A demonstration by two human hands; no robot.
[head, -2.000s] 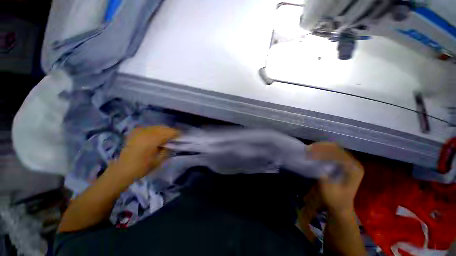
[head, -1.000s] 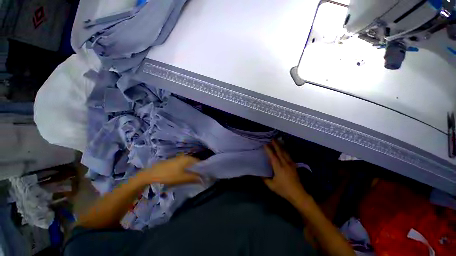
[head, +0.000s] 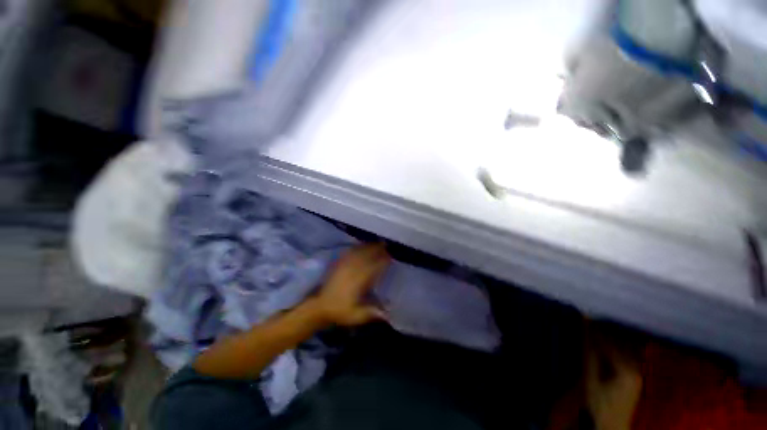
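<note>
The view is blurred. My left hand (head: pixel 355 285) holds the left end of a grey-blue garment piece (head: pixel 441 309) over my lap, below the table's front edge. The piece lies flat towards the right, with its right end free. My right hand (head: pixel 614 378) is low at the right, under the table edge, apart from the cloth; its fingers are too dark and blurred to read. A heap of crumpled grey-blue cloth (head: pixel 240 260) hangs left of my left hand.
The white sewing table (head: pixel 404 109) bears the sewing machine head (head: pixel 639 84) at upper right. Dark snips (head: pixel 754 264) lie at the table's right. Grey-blue strips (head: pixel 223 126) lie at the table's left. A white rounded thing (head: pixel 126 222) is at left, red material (head: pixel 706 390) at lower right.
My right hand has let go of the cloth and moved right, under the table edge. My left hand has moved a little right, still on the piece. The camera view has shifted.
</note>
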